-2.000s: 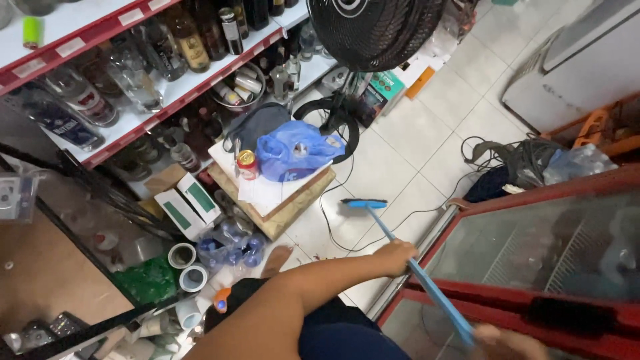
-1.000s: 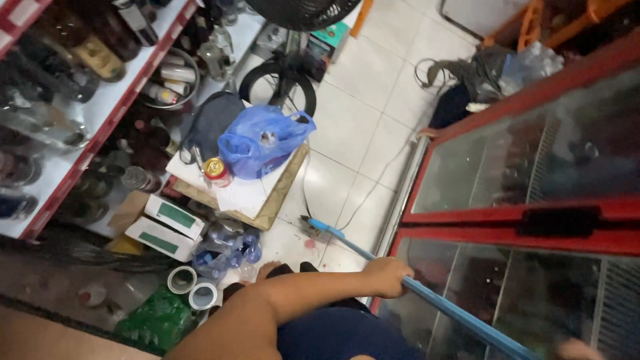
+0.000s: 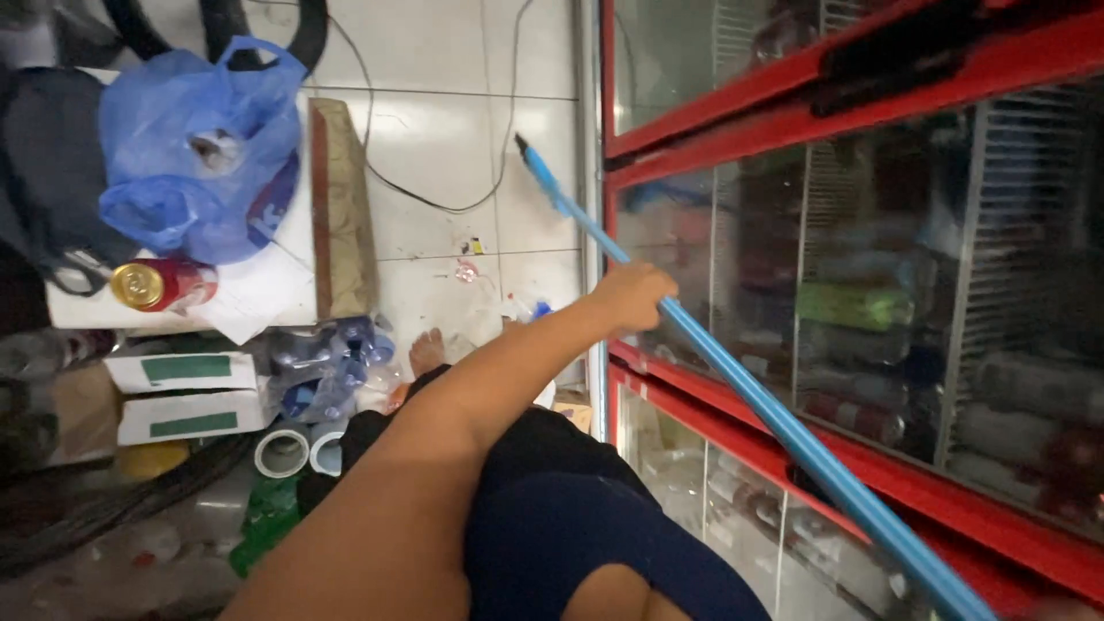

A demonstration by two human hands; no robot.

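Observation:
My left hand (image 3: 638, 297) is closed around the blue handle (image 3: 759, 397) of a broom, partway along its length. The broom's blue head (image 3: 545, 177), with dark bristles at its tip, is over the white tiles beside the fridge's base. Only a blurred bit of my right hand (image 3: 1056, 607) shows at the bottom right corner, close to the handle's upper end; its grip is hidden. Small litter (image 3: 467, 271) and a bit of yellow and black scrap (image 3: 477, 246) are on the floor, left of the handle.
Red-framed glass-door fridges (image 3: 733, 155) stand at right. At left, a low stand (image 3: 345, 207) bears a blue plastic bag (image 3: 198, 147) and a red can (image 3: 159, 285). A black cable (image 3: 431, 205) crosses the floor. Plastic bottles (image 3: 332, 362), white-green boxes (image 3: 190, 405) and a bare foot (image 3: 426, 352) are lower left.
The view has shifted down and right. The broom head was on the tiles near the stand's corner a second ago; now it is farther up, beside the fridge. My left hand keeps its hold.

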